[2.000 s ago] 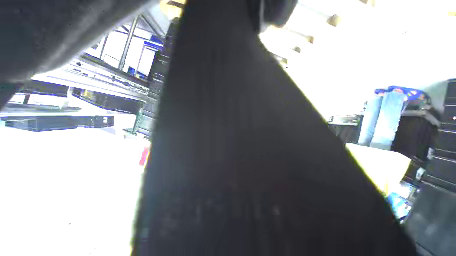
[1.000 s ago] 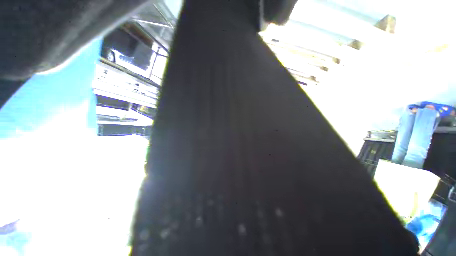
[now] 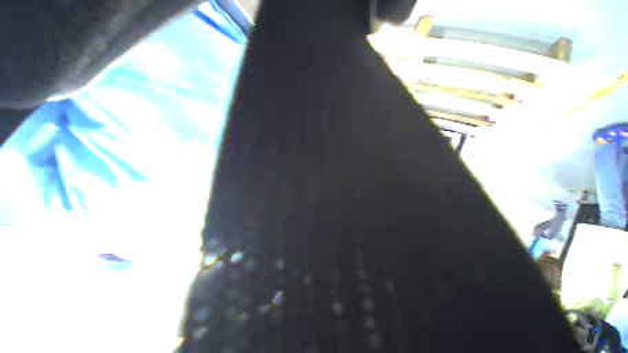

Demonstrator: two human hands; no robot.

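Observation:
The wide black strap (image 3: pixel 323 179) of the camera mount fills the centre of the head view and hides what lies in front of me. A dark rounded foam pad (image 3: pixel 76 48) covers the upper left corner. Light blue, folded cloth (image 3: pixel 138 117), strongly overexposed lower down, fills the left side; whose clothing it is cannot be told. Neither my left hand nor my right hand can be made out.
Pale wooden slats or bars (image 3: pixel 482 89) show at the upper right. At the right edge is a light blue upright cloth shape (image 3: pixel 611 179), perhaps part of a person. Below it is a pale yellow-white sheet or bag (image 3: pixel 592 265), with dark, blurred things around it.
The view has turned. The light blue cloth now covers the left side where racks showed. The blue-clad shape and pale sheet have shifted right, towards the frame's edge.

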